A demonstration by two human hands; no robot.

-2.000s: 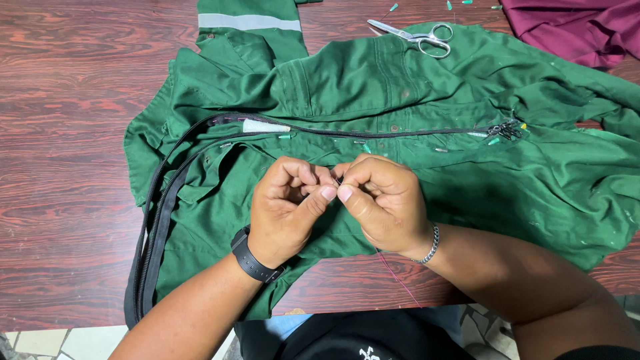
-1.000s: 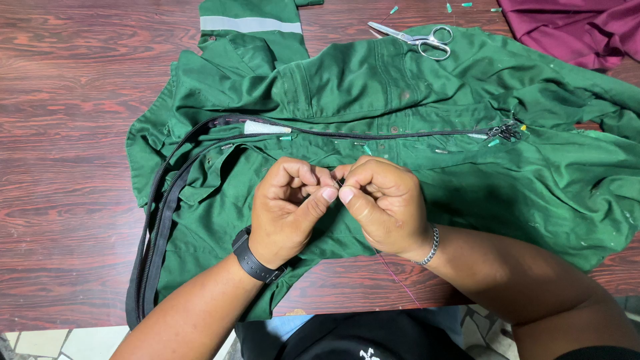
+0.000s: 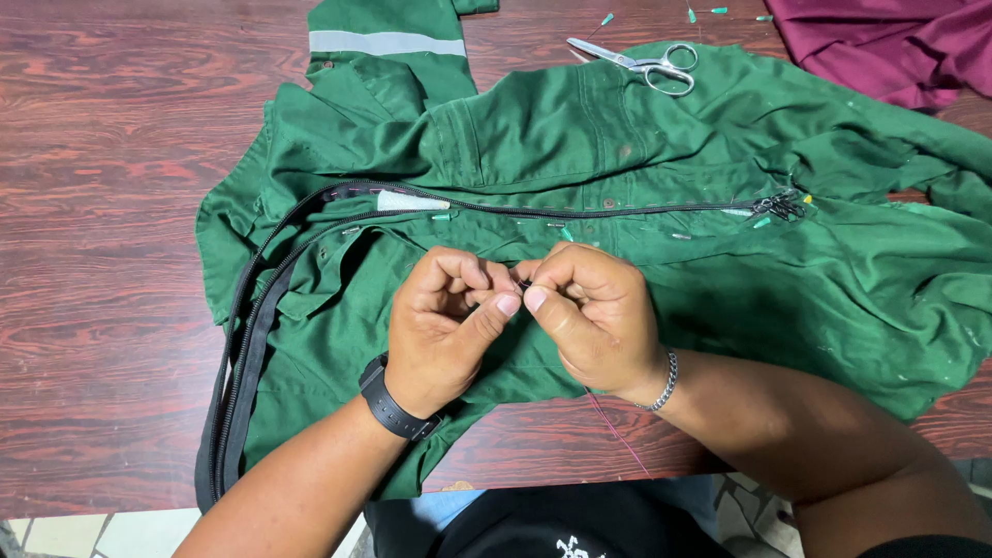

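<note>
My left hand and my right hand meet at the fingertips over a green cloth garment. Thumbs and forefingers pinch something tiny and dark with thread between them; whether it is a needle cannot be told. Pinkish-red thread hangs from under my right hand past the garment's lower edge. Just beyond the hands, a long black zipper lies along the garment and curves down at the left over the table edge. Dashed basting stitches run beside it. A white patch lies by the zipper tape.
Metal scissors lie partly open on the garment's far edge. A dark tangled cluster sits at the zipper's right end. Green-headed pins are scattered on the wood-grain table. Maroon fabric covers the far right corner.
</note>
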